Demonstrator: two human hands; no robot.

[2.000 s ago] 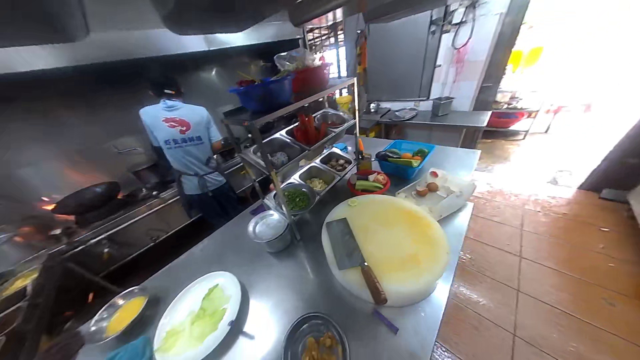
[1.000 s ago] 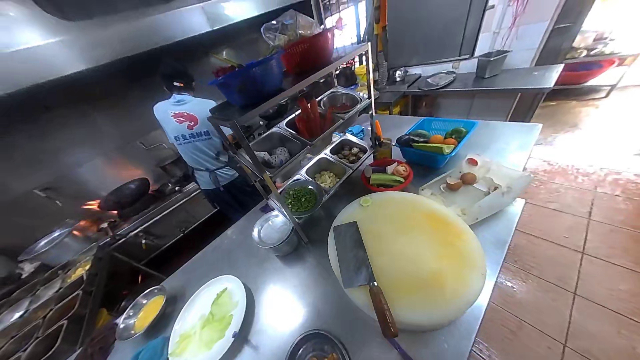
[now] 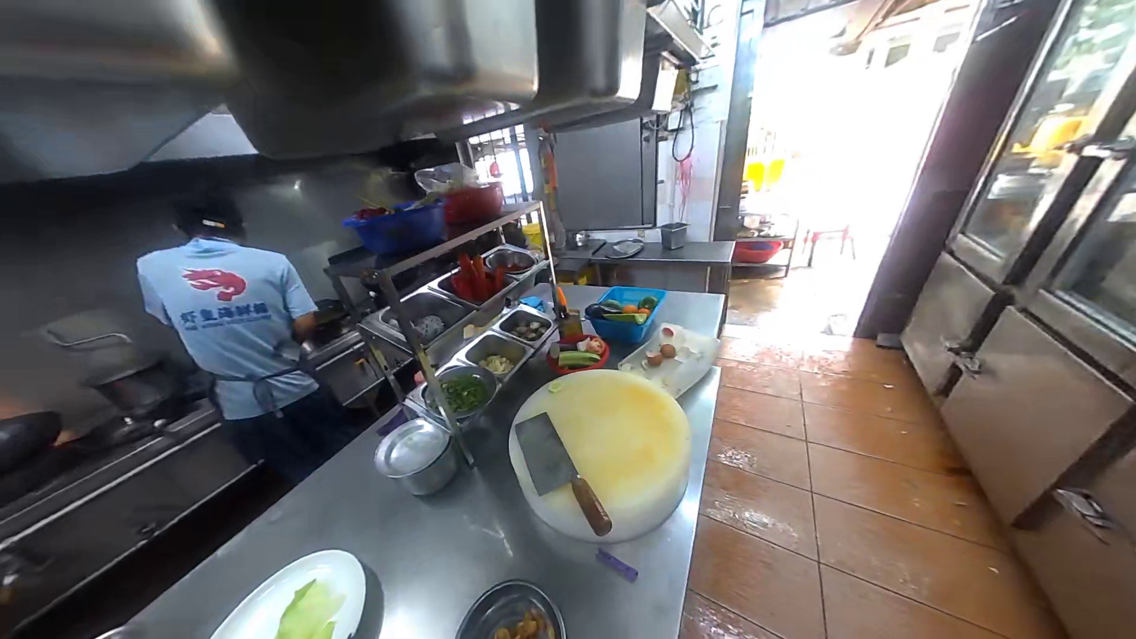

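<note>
Neither of my hands shows in the head view. A round, thick plastic chopping block (image 3: 635, 435) lies on the steel table (image 3: 417, 541), and a cleaver (image 3: 548, 454) with a wooden handle rests on its left part. A purple object (image 3: 617, 565) lies just below the block. At the bottom, a white plate (image 3: 342, 568) holds pale green leaves, and a metal bowl (image 3: 510, 596) contains brownish food. A lidded metal pot (image 3: 415, 454) stands left of the block. Behind the block are a red basket (image 3: 579, 354) of cut vegetables and a blue basket (image 3: 626, 327) of vegetables.
A white tray (image 3: 688, 366) with eggshells sits at the table's back right. A steel rack (image 3: 404, 342) with ingredient pans runs along the left side. Beyond it, a person (image 3: 235, 311) in a light blue shirt faces the stoves. Steel cabinets (image 3: 1021, 408) line the right, past a wet tiled floor.
The view has swung right and up, bringing the cabinets into sight. The person at the stoves has stepped left along them; the cleaver remains on the block.
</note>
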